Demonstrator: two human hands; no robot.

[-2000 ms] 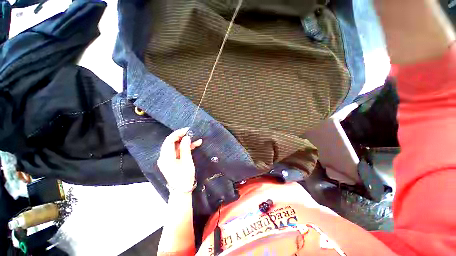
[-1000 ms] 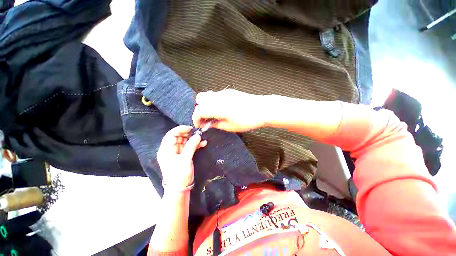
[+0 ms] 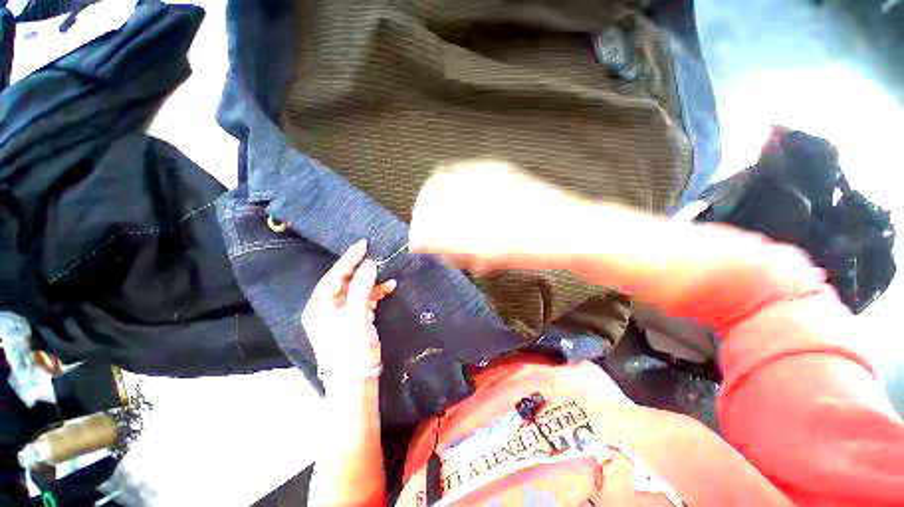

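The blue-grey denim facing (image 3: 327, 208) runs diagonally along the jacket's brown striped lining (image 3: 387, 129). My left hand (image 3: 342, 307) pinches the facing's outer edge between thumb and fingers. My right hand (image 3: 466, 213) is blurred, just right of the left one over the facing and lining, its fingers largely hidden. A short pale thread (image 3: 394, 254) runs between the two hands. No needle can be made out. A yellow round button (image 3: 276, 224) shows on the denim at left, and a small pale stitch mark (image 3: 427, 318) lies below the hands.
Black garments with pale stitching (image 3: 129, 248) are heaped at left. A tan thread cone (image 3: 74, 438) lies at lower left. Dark cloth or bags (image 3: 823, 218) lie at right. The orange-red printed sweatshirt (image 3: 595, 436) touches the jacket's lower edge. A grey-blue patch (image 3: 615, 51) is on the lining.
My right hand came back from the upper right to the facing, then moved slightly right of my left hand. The long taut thread is now short. My left hand keeps its pinch.
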